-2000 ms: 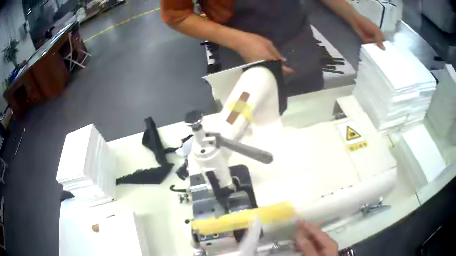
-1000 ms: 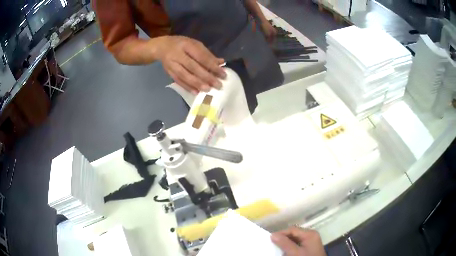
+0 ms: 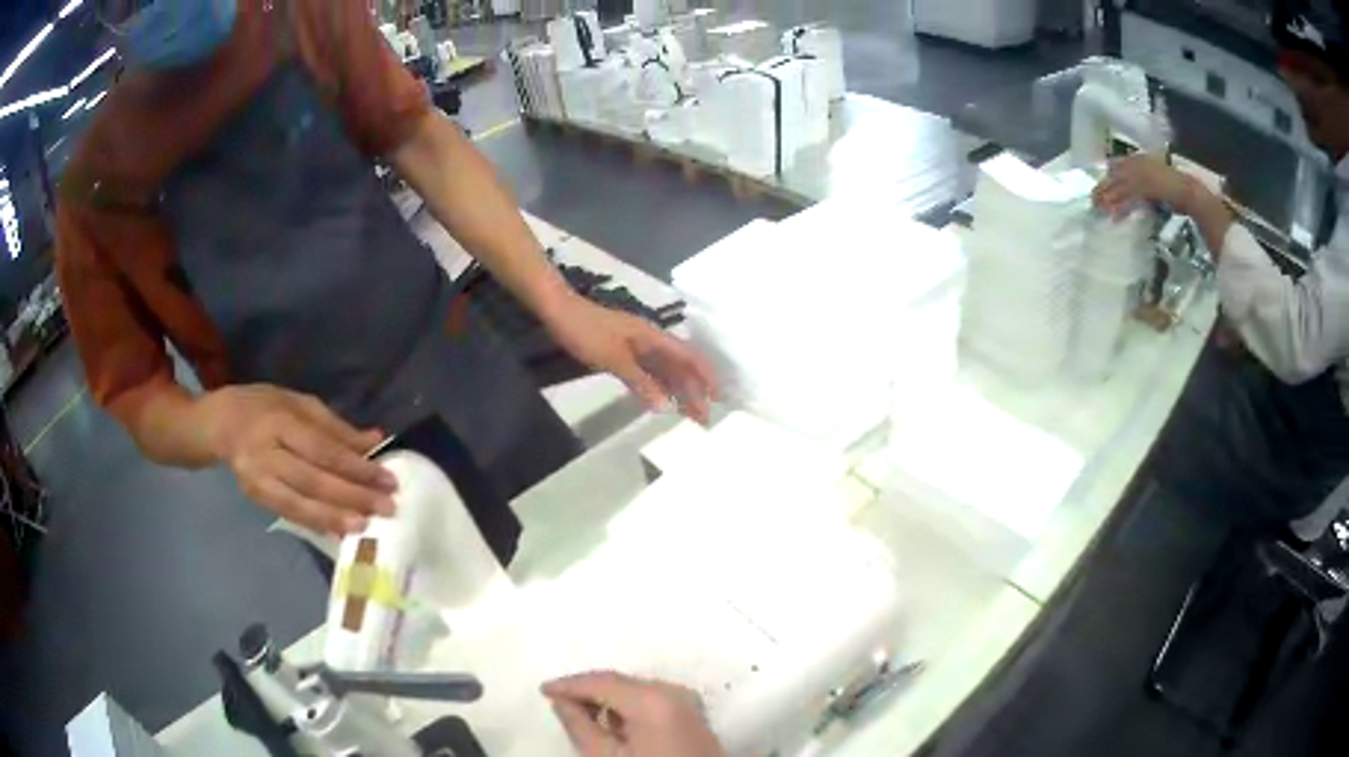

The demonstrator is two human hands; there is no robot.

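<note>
The white machine body [image 3: 769, 606] is in front of me, bleached by glare. Its curved arm [image 3: 444, 518] carries a brown and yellow tape patch [image 3: 360, 584]. The metal column with its dark round knob [image 3: 256, 642] and grey lever [image 3: 400, 685] is at the bottom left, cut off by the edge. My right hand [image 3: 644, 717] is at the bottom edge, low over the machine, fingers pointing left and partly curled. Glare hides whether it holds a white panel. My left hand is out of the picture.
A person in an apron stands across the table, one hand [image 3: 311, 462] on the machine arm, the other [image 3: 644, 362] reaching over the table. Tall white panel stacks [image 3: 814, 326] stand beyond the machine. Another worker [image 3: 1302, 281] sits at the right by a second machine [image 3: 1117, 119].
The view has swung right and up, so the machine front and most of the left stack have left the picture. The white panel by my right hand is no longer distinct. The person's other hand has come forward.
</note>
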